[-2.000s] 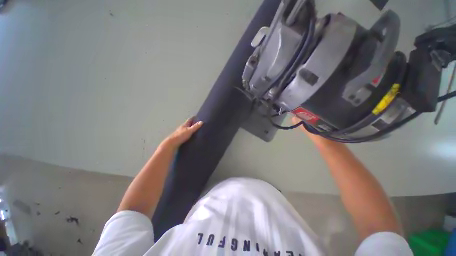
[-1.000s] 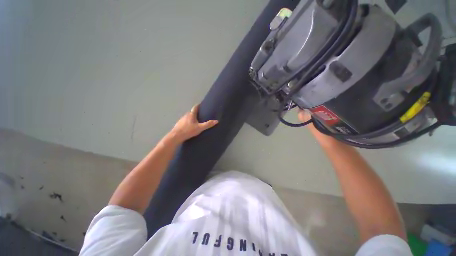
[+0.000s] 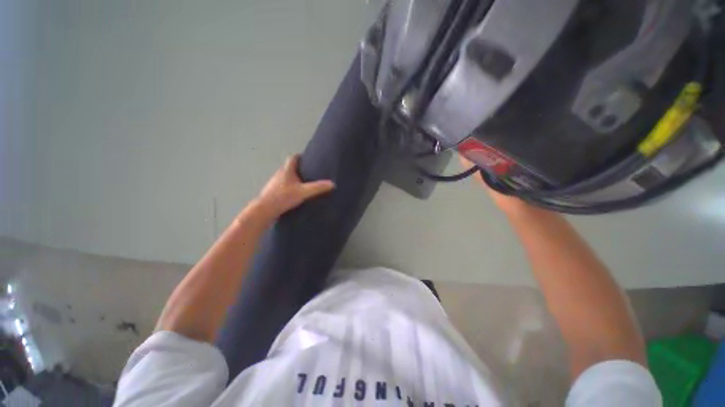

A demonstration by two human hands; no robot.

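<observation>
A long dark fabric roll (image 3: 326, 199) runs slantwise from the upper middle to the lower left, past my body. My left hand (image 3: 294, 188) lies on its left side, the thumb over the top and the fingers around the far side. The large grey and black cutting machine (image 3: 548, 95) fills the upper right and hides part of the roll. Its flat grey base plate (image 3: 413, 176) shows beside the roll. My right forearm reaches under the motor; only a bit of my right hand (image 3: 471, 167) shows, and its fingers are hidden behind the machine.
The pale grey-green table (image 3: 159, 103) spreads under the roll, its curved near edge crossing in front of me. Black cables loop around the motor. A green bin (image 3: 682, 367) and a blue thing (image 3: 713, 385) stand on the floor at the lower right. Dark items lie at the lower left.
The machine looks larger and closer in view, its motor covering more of the upper right. My left hand has shifted slightly along the roll, its thumb now lying across the top.
</observation>
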